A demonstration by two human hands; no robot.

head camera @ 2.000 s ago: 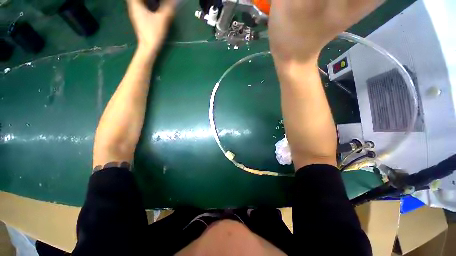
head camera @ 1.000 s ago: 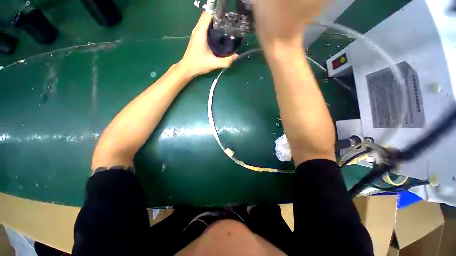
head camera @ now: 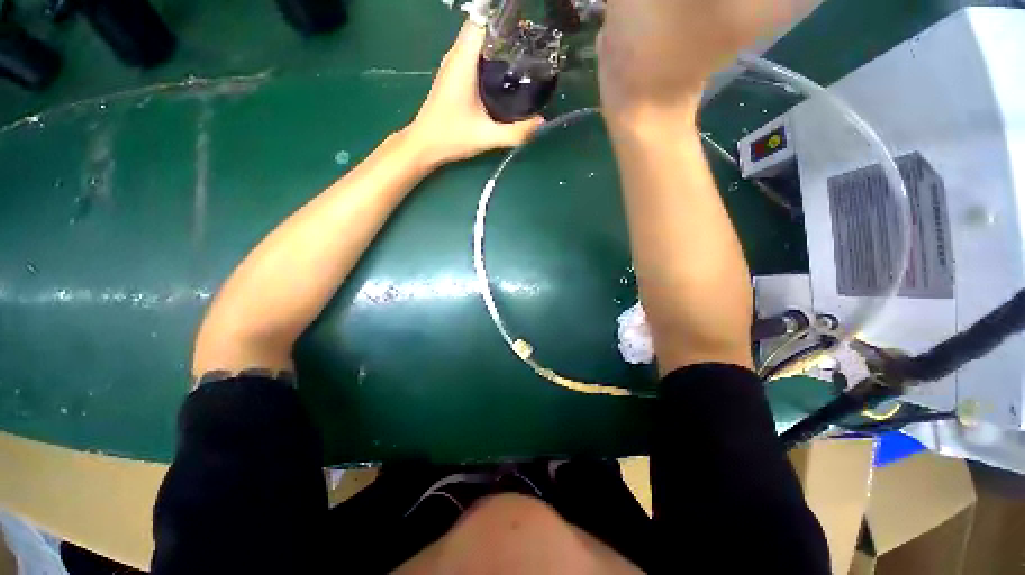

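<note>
My left hand (head camera: 466, 112) is bare and holds a round black housing (head camera: 518, 92) at the top centre, fingers and thumb around its side. The silver nose (head camera: 528, 43) of a screwdriver is over the housing's face; whether it touches cannot be told. My right hand (head camera: 674, 51) is at the top edge, partly cut off, beside the tool. The tool's upper part is hidden or out of the picture, and the fingers of my right hand do not show clearly.
A clear feed tube (head camera: 481, 242) loops over the green bench (head camera: 169, 371). A white screw feeder (head camera: 972, 146) stands right, with a thick black cable (head camera: 955, 343) before it. A white crumpled lump (head camera: 635, 335) lies by my right forearm. Black housings (head camera: 129, 30) stand upper left. Cardboard boxes (head camera: 916, 494) are below.
My left hand has moved right from the upper left and now holds the housing under the tool nose. Since one second ago, the hands have barely moved; the black cable has shifted slightly.
</note>
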